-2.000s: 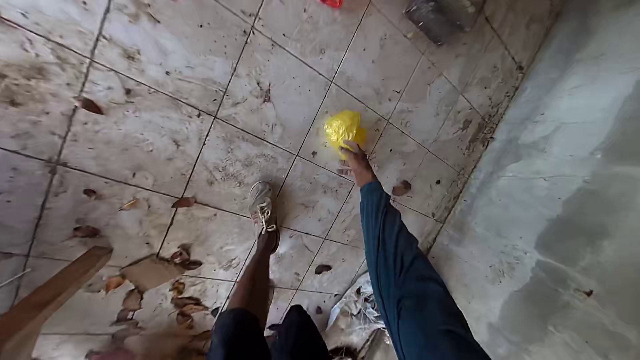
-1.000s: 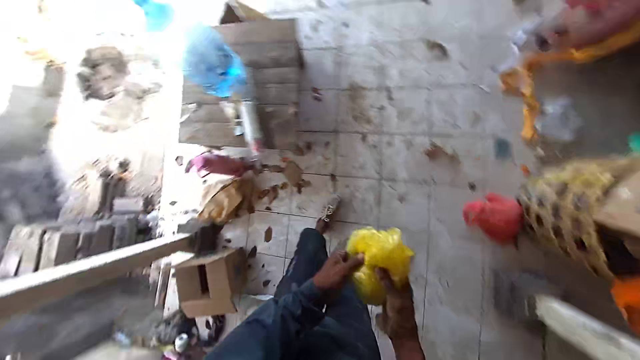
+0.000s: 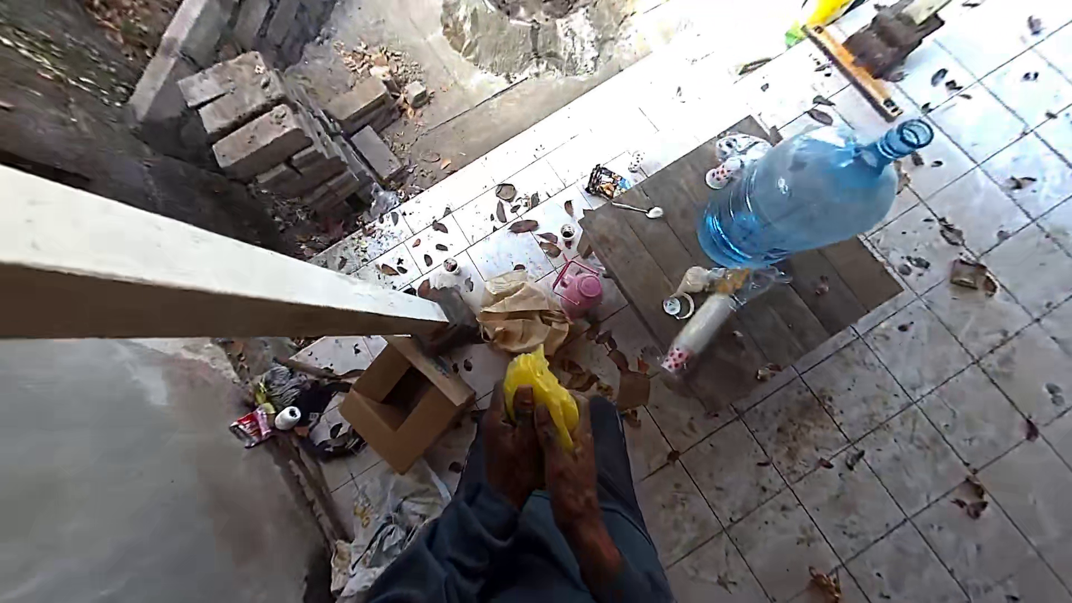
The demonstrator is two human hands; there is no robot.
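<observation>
A crumpled yellow plastic bag [image 3: 540,389] is squeezed between both hands in front of my body. My left hand [image 3: 511,444] grips its left side, and my right hand [image 3: 569,461] grips its right side; the hands touch. Just beyond the bag lies a crumpled brown paper bag [image 3: 521,314], with a pink plastic jug [image 3: 579,289] to its right. An open cardboard box [image 3: 406,406] stands on the floor to the left of my hands.
A large blue plastic water bottle [image 3: 796,197] and a sleeve of cups [image 3: 699,335] lie on a brown board [image 3: 779,335] at the right. A pale post [image 3: 209,268] juts in from the left. Stacked bricks [image 3: 260,134] stand behind it. Dry leaves litter the tiled floor [image 3: 837,435].
Two seconds ago one hand reached to the yellow bag near the floor; now both hands hold it close to my body. The view has swung widely.
</observation>
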